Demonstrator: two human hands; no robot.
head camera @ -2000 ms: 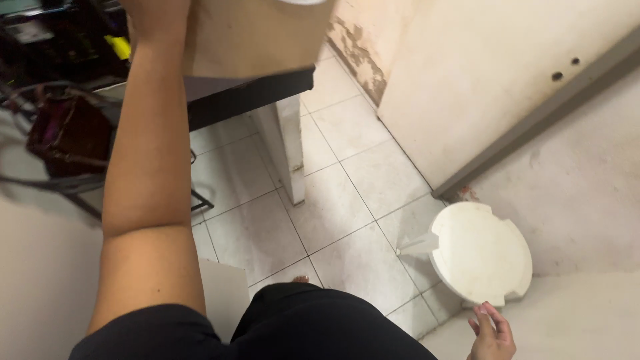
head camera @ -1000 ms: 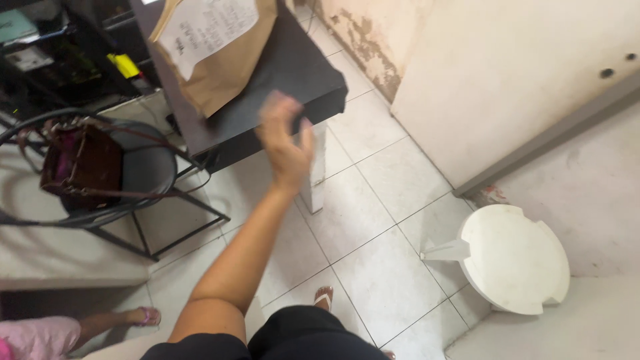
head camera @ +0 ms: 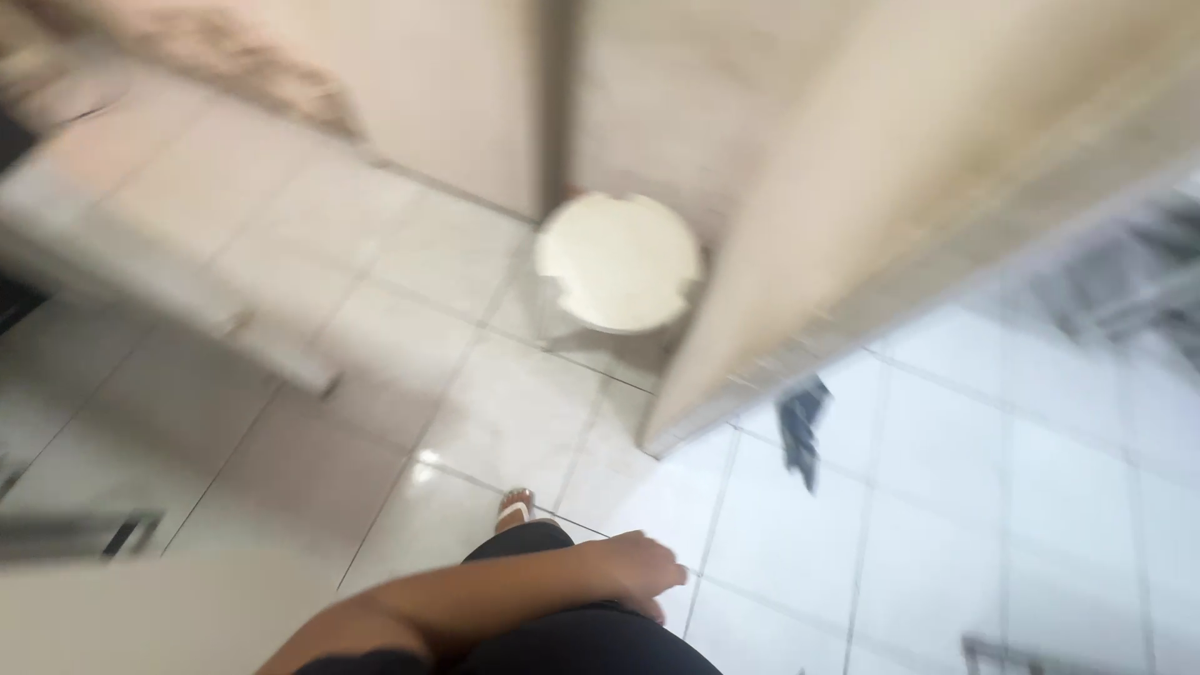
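Note:
My left hand (head camera: pixel 639 570) hangs in front of my dark clothing at the bottom centre, blurred, its fingers loosely curled. Whether it holds anything small cannot be made out. My right hand is out of view. Ahead of me a round white stool (head camera: pixel 619 262) with notches in its rim stands on the tiled floor, near the wall corner; neither it nor anything else is touched by the visible hand. Below the stool in the view, my foot in a white-strapped sandal (head camera: pixel 515 507) rests on the tiles.
A wall end (head camera: pixel 684 422) juts out right of the stool. Beyond it a dark cloth-like thing (head camera: pixel 802 431) lies on or hangs near the pale tiles. A white upright panel or leg (head camera: pixel 272 352) stands at left. Blurred dark objects (head camera: pixel 1125 281) are at far right.
The view has swung right, away from the dark table, paper bag and chair. My left hand has left the table area and now hangs low before my body. My right hand has gone from view.

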